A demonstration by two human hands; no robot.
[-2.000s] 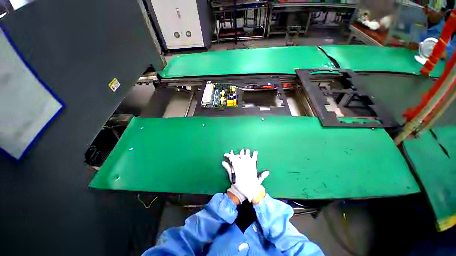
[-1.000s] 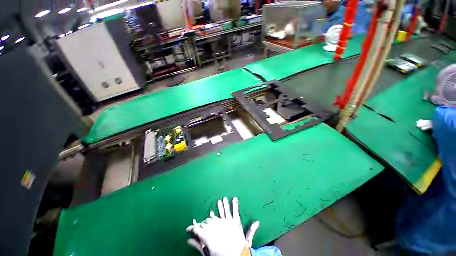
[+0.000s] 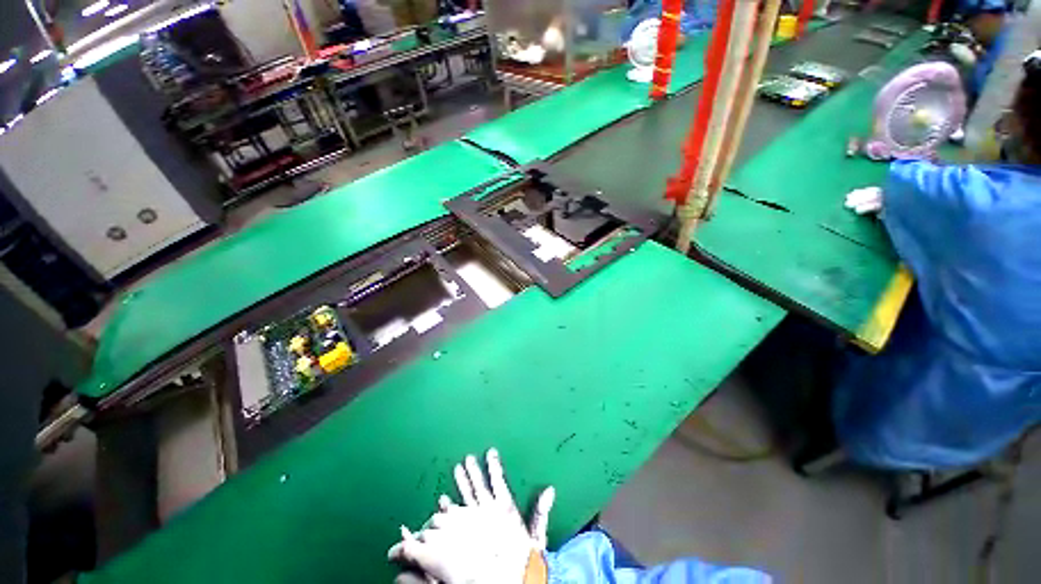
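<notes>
My right hand (image 3: 474, 550), in a white glove, rests palm down on the near green mat (image 3: 457, 422) at the bottom of the view, fingers spread. My left hand (image 3: 541, 516) seems to lie beneath it, mostly hidden, with a gloved thumb out to the right. I see no object in the hands. A circuit board (image 3: 280, 367) with yellow parts and a long grey heat sink (image 3: 251, 371) sits component side up in a black pallet (image 3: 382, 363) beyond the mat.
A second black pallet (image 3: 571, 274) lies crosswise at the track's right, overlapping the mat. Red-wrapped posts (image 3: 699, 160) stand behind it. At right, a person in blue (image 3: 959, 297) sits at another green bench with a pink fan (image 3: 919, 111). More boards (image 3: 796, 89) lie farther back.
The view has swung right, so the track, board and pallets have shifted left in the picture and the seated person has come into view. My hands remain overlapped, low in the frame.
</notes>
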